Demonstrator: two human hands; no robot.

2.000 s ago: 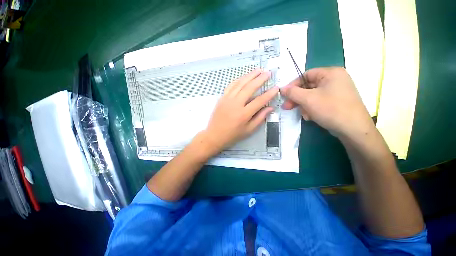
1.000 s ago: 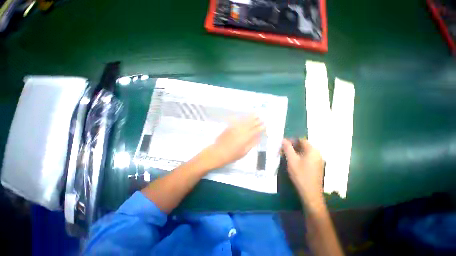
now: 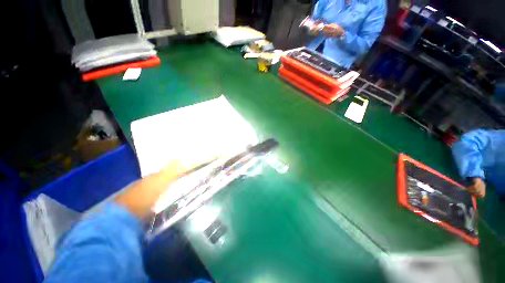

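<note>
My left hand (image 3: 152, 190), blurred, reaches out at the lower left, at the near edge of a white stack (image 3: 188, 130) and beside a long shiny clear bag of black parts (image 3: 221, 174). Its fingers are partly lost in glare, and I cannot tell whether they hold anything. Small dark pieces (image 3: 215, 231) lie on the green mat near the bag. A blurred white sheet (image 3: 437, 265) shows at the lower right edge. The laptop cover cannot be made out. My right hand is out of the picture.
A blue bin (image 3: 105, 174) with pale sheets stands at lower left. Red trays (image 3: 313, 80) are stacked across the bench, and another red tray (image 3: 437, 196) holds a laptop base at right. A person in blue (image 3: 354, 27) stands beyond; another person's hand (image 3: 476, 188) touches the right tray.
The view has swung left and up. My left hand has left the laptop cover and is now by the white stack and bag. My right hand has gone out of view.
</note>
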